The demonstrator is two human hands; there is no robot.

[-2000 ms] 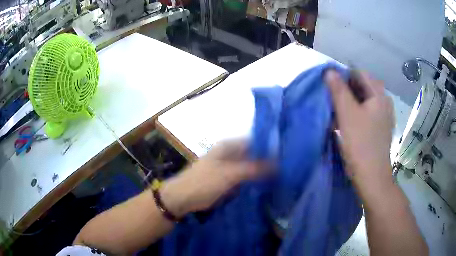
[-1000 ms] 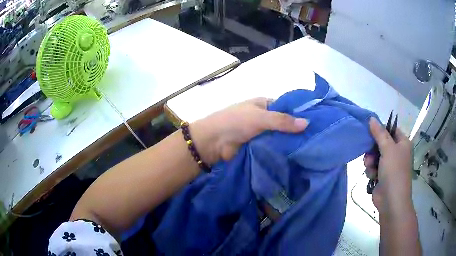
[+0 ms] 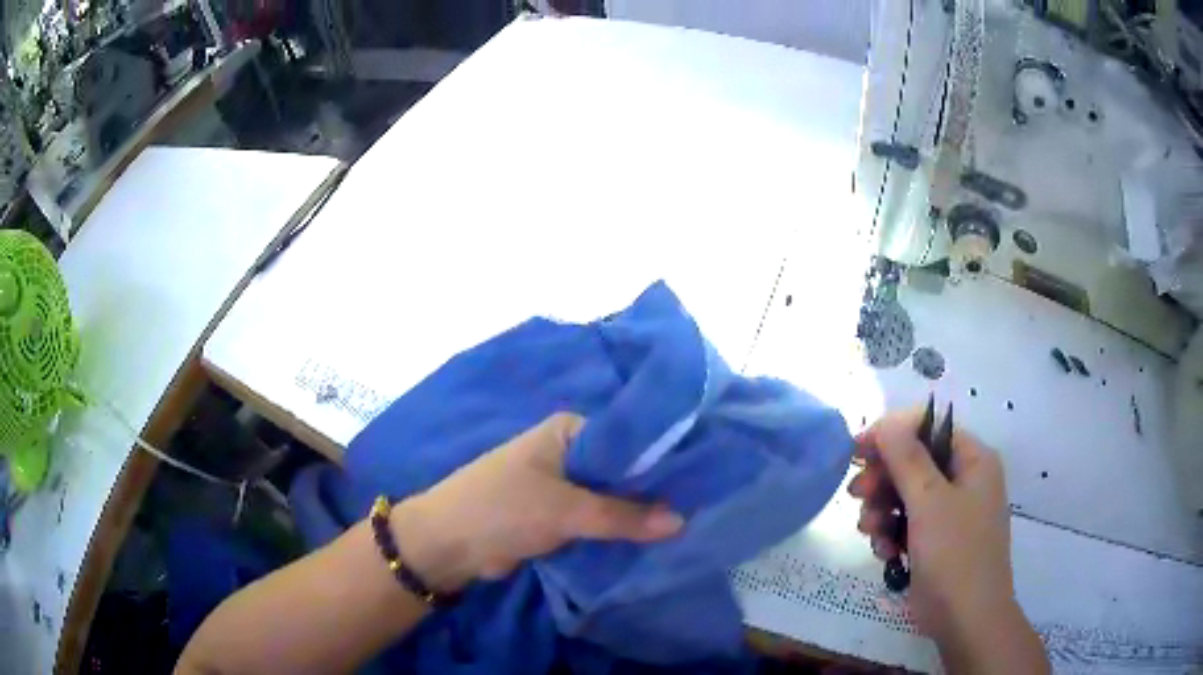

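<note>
The blue cloth garment [image 3: 528,382] lies bunched over the table's front edge and hangs down towards my lap. My left hand [image 3: 567,495] grips a fold of it, thumb on top. My right hand [image 3: 937,495] is at the garment's right end and holds dark thread snips [image 3: 939,435], their two pointed blades sticking up past the fingers. Whether its fingertips also touch the cloth edge is hard to tell. A pale strip shows along a fold near my left hand.
The sewing machine head [image 3: 976,172] stands at the right, with a tan tension knob [image 3: 972,248] and the presser foot area [image 3: 881,297] below. A printed ruler [image 3: 818,587] runs along the table's front edge. A green fan [image 3: 33,343] is at the far left.
The view has turned right towards the machine. The garment was held up and handled in both hands; it is now lower, on the table's front part. The snips remain in my right hand.
</note>
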